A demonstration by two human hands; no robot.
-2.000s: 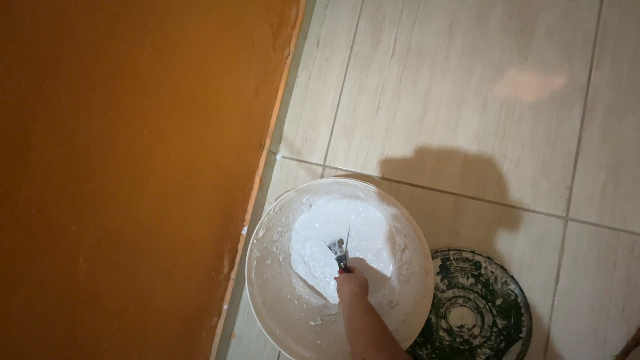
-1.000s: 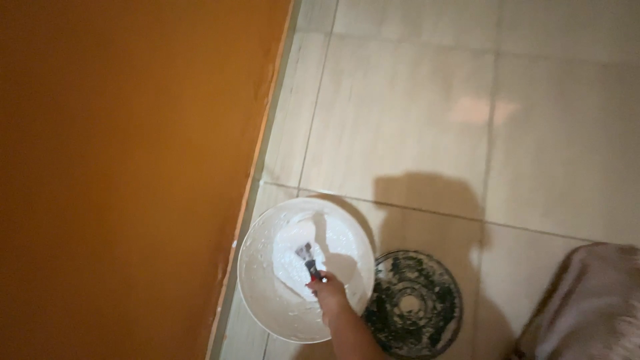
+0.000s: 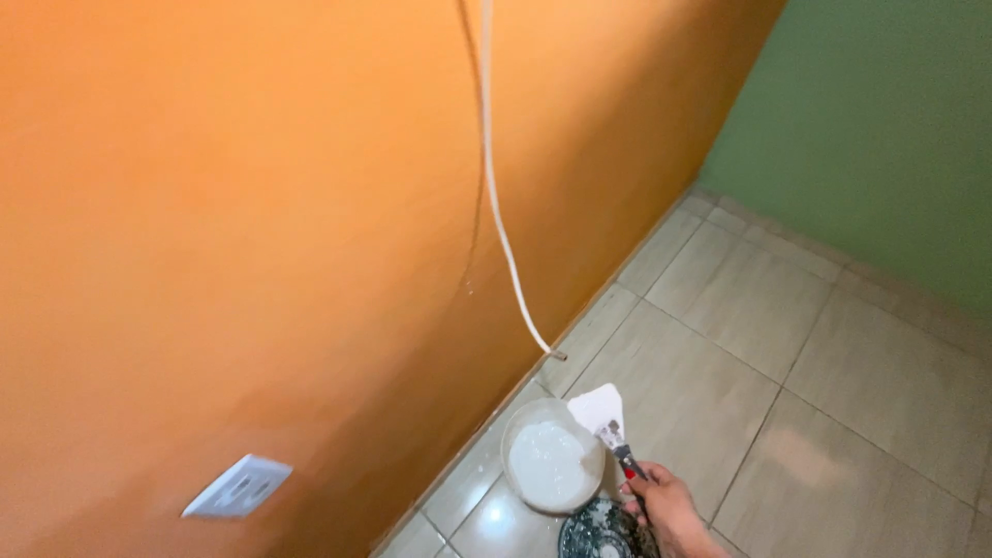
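My right hand [image 3: 659,500] grips the black and red handle of a putty knife [image 3: 626,461]. White paste [image 3: 598,407] covers its blade, which is raised over the right rim of a round bucket [image 3: 593,496]. Inside the bucket lies more white paste [image 3: 549,465]. A dark round lid [image 3: 608,535], smeared with white, rests on the floor beside the bucket, near my hand and partly cut off by the lower frame edge. My left hand is not in view.
An orange wall [image 3: 271,232] fills the left, with a white outlet plate [image 3: 239,487] low on it. A white cable [image 3: 496,209] hangs before this wall. Pale floor tiles [image 3: 697,372] run to a green wall [image 3: 876,139] at the right.
My right hand has lifted the putty knife out of the bucket, and its blade now carries white paste. The view has swung to show more of the walls.
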